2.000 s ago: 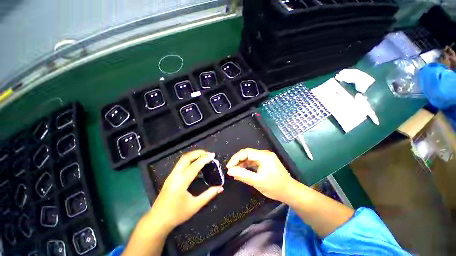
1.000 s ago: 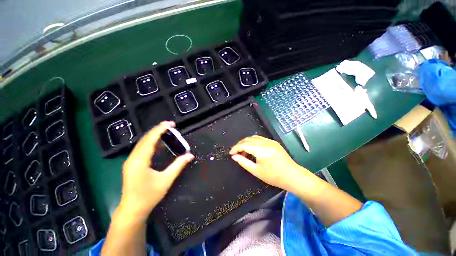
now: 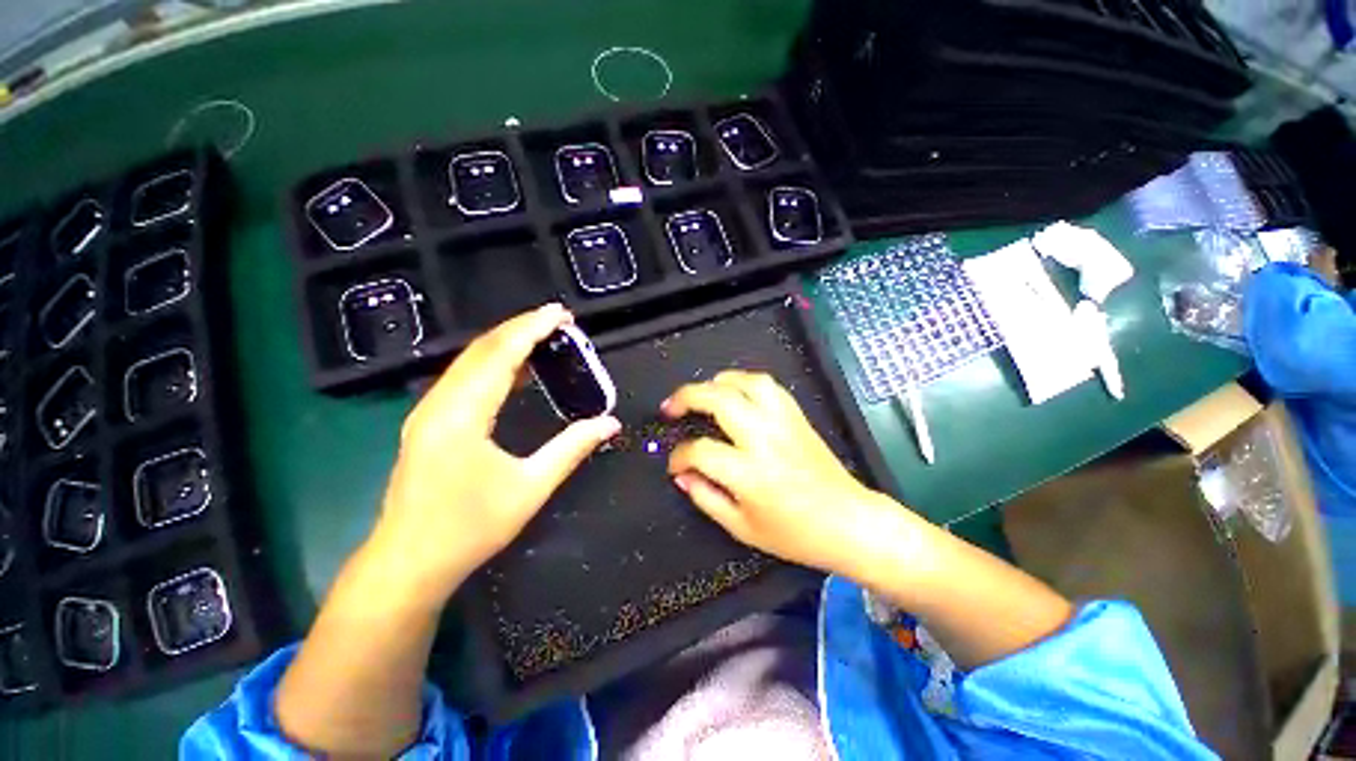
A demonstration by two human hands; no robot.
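My left hand [image 3: 483,446] holds a black watch housing [image 3: 571,375] with a silver rim by its edges, tilted, above the back left part of the flat black parts tray [image 3: 595,528]. My right hand [image 3: 766,461] is over the tray to the right of the housing, apart from it, with fingers bent and slightly spread. Whether it holds a tiny part is too small to tell. Gold-brown tiny parts [image 3: 654,602] lie along the tray's front edge, and more specks lie between my hands. Behind, a ten-cell foam tray [image 3: 498,278] holds several housings; one front cell is empty.
A filled pocket tray [image 3: 246,446] is at the left. Stacked black trays [image 3: 1026,119] stand at back right. A clear bumped sheet [image 3: 910,315], white-handled tool [image 3: 921,424], white paper [image 3: 1026,327] and crumpled tissue [image 3: 1084,257] lie right. Beyond are a cardboard box [image 3: 1301,595] and another person's blue sleeve [image 3: 1301,335].
My left hand has moved the housing away from my right hand, back and left, and tilted it. My right hand's fingers have spread a little. The camera view has shifted.
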